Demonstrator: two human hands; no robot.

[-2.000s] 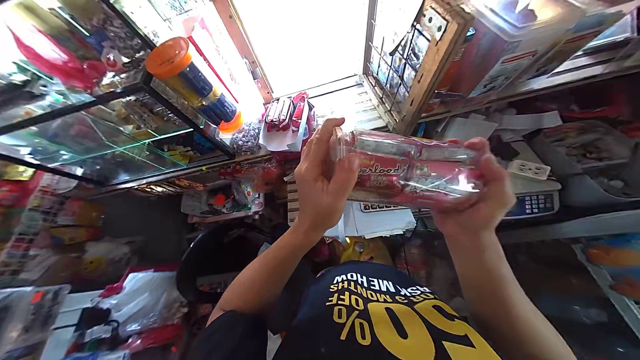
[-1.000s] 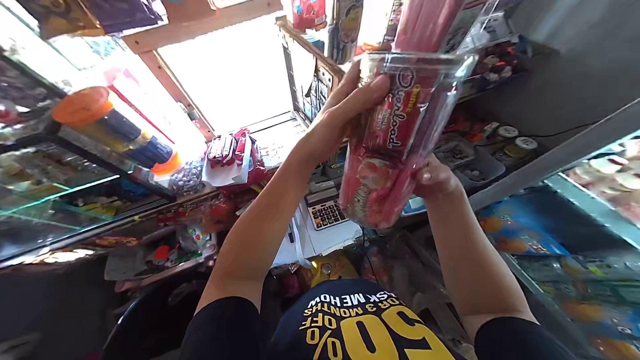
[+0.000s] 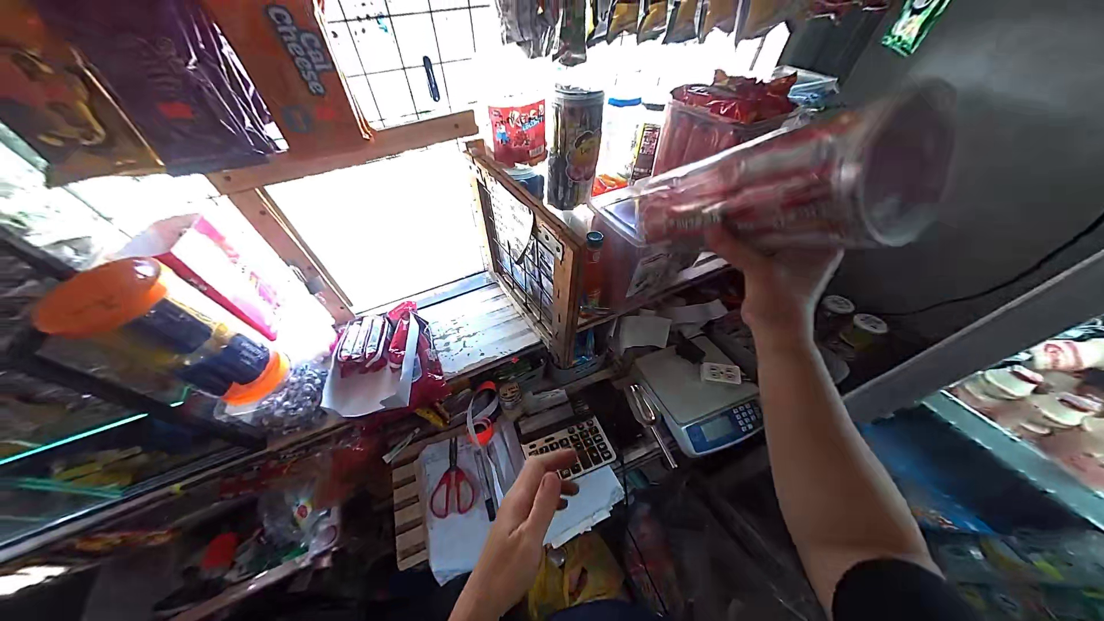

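My right hand [image 3: 780, 276] is raised at the right, closed around a clear plastic jar [image 3: 776, 185] of red-wrapped snacks. The jar is tilted on its side and blurred, its wide round end toward the upper right. It overlaps a clear plastic bin [image 3: 634, 259] on the shelf behind. My left hand [image 3: 522, 522] holds nothing, low in the middle, fingers loosely bent over the lower edge of a desk calculator [image 3: 582, 444]; whether they touch cannot be told. Left of it, red-handled scissors [image 3: 454, 492] lie on white paper [image 3: 435, 539].
A wood-framed wire panel [image 3: 565, 302] stands beside the window opening. A digital scale [image 3: 716, 414] and metal tongs [image 3: 653, 423] lie below the raised jar. Red packets [image 3: 379, 345] sit on the left ledge, near an orange-lidded jar [image 3: 194, 336]. Snack packs [image 3: 285, 69] hang above.
Both hands were on the jar earlier. The left has let go and come down near the calculator; the right has swung the jar toward the shelf at the right. The view has shifted.
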